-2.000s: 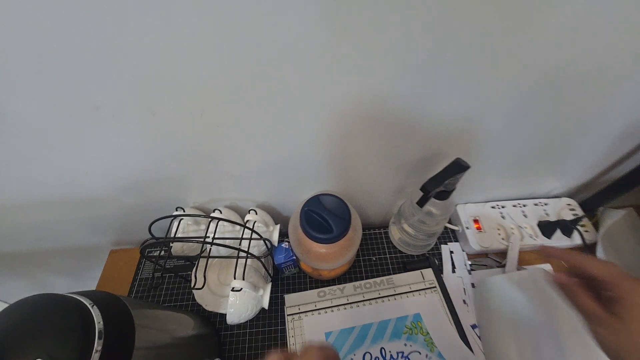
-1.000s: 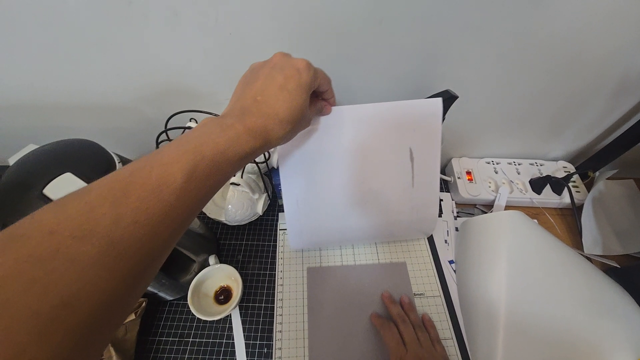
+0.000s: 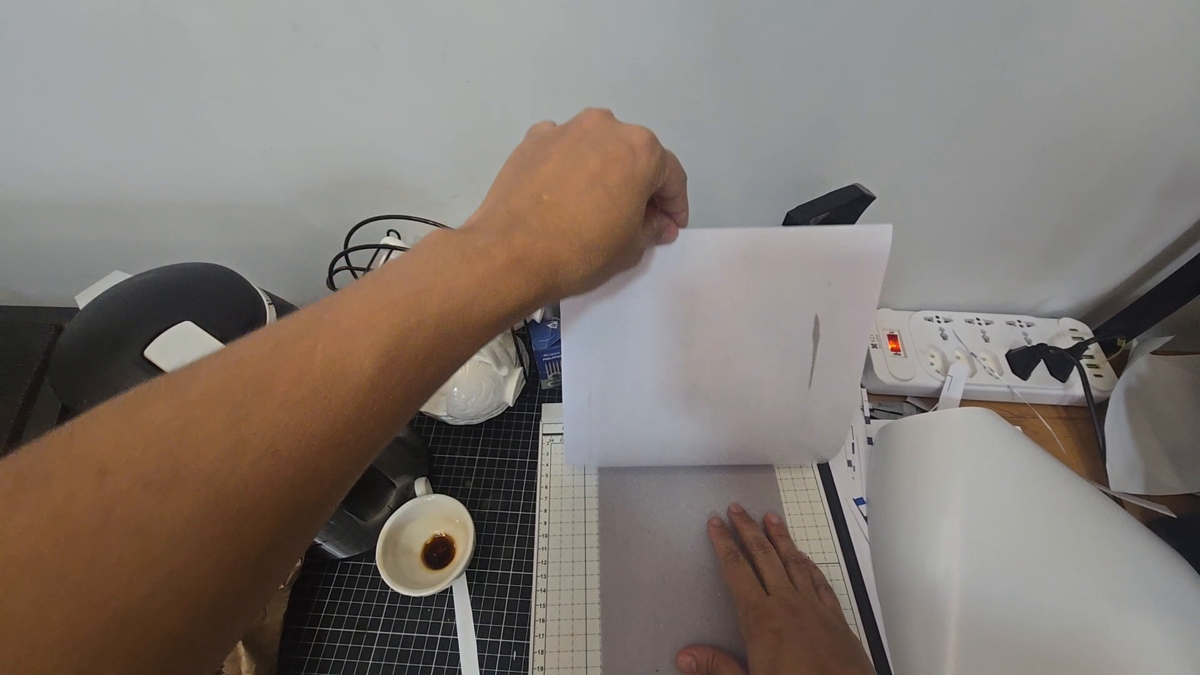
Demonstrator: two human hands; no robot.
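Note:
Pinched in the fingertips of my left hand [image 3: 609,192] is the top edge of a white paper sheet [image 3: 712,347], held raised with a dark smudge near its right side. Below it, a flat grey sheet [image 3: 666,553] lies on the gridded board of a paper trimmer [image 3: 567,572]. My right hand [image 3: 778,586] rests on the grey sheet's right part, fingers spread and palm down. The raised paper hides the far end of the trimmer.
A white cup [image 3: 426,546] with dark liquid stands left on the black cutting mat [image 3: 506,469], beside a black appliance [image 3: 187,328]. A power strip [image 3: 984,352] with plugs is at the back right, a large curled white sheet [image 3: 1022,544] in front of it.
Two seconds ago a printed sheet with blue stripes and lettering lay on the trimmer; now the grey sheet shows there. Since one second ago, the raised paper has come lower over the grey sheet.

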